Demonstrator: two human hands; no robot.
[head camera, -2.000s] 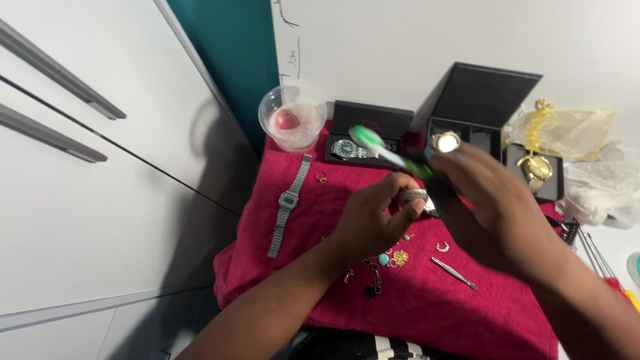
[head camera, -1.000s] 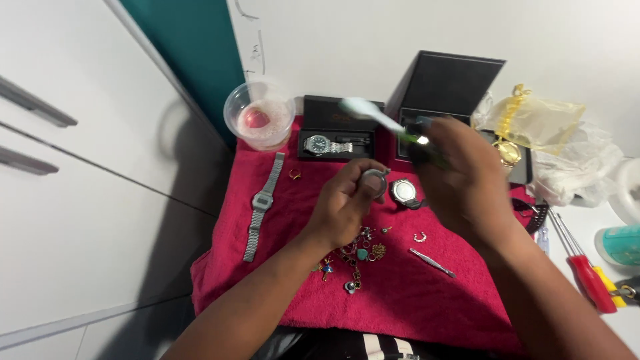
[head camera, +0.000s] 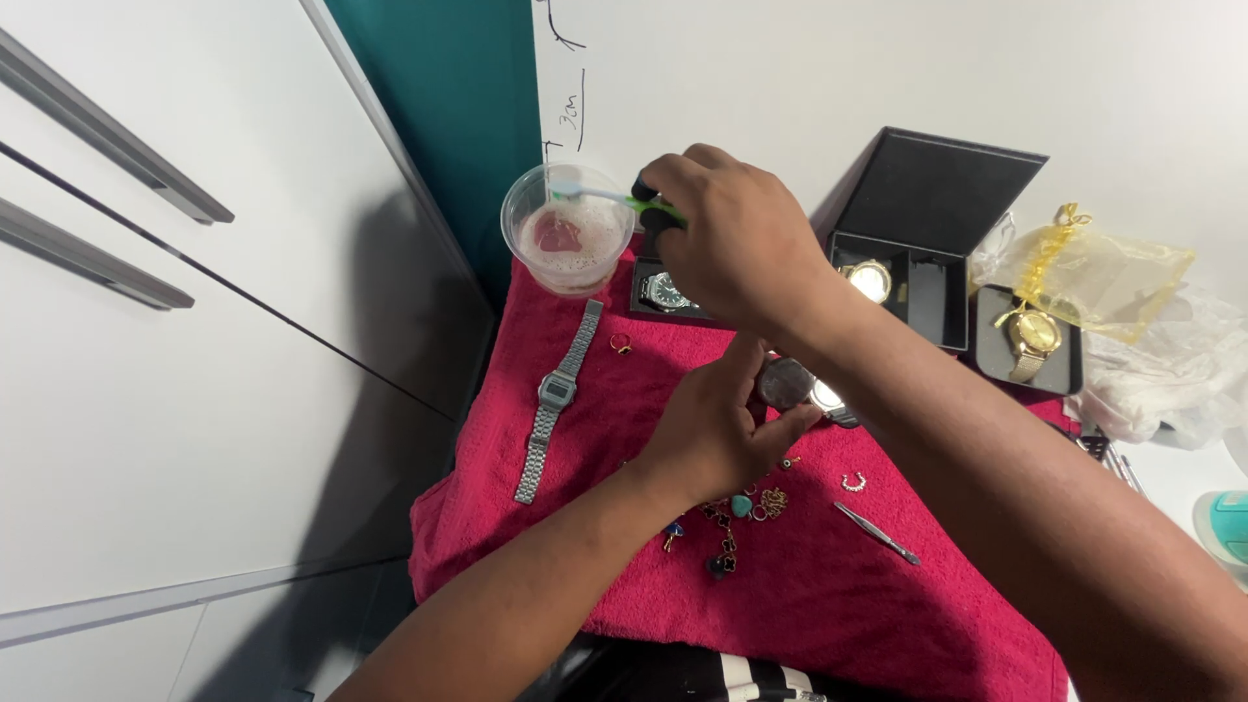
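Note:
My right hand grips a green toothbrush, whose bristle end is over the mouth of a clear plastic cup of foamy liquid. Something red shows in the cup. My left hand pinches a round, dark-faced watch case between thumb and fingers. Just right of it lies another watch, partly hidden by my right forearm. On the pink towel, a silver digital wristwatch lies at the left, near a gold ring. Below my left hand is jewelry with a turquoise heart-shaped piece.
Metal tweezers and a small open hoop lie on the towel. Behind stand an open black watch box, a boxed silver watch and a gold watch. A yellow mesh pouch is at the right, cabinet handles at the left.
My right hand has moved left with the toothbrush, from above the towel to the cup. My left hand still holds the round piece. The view has shifted.

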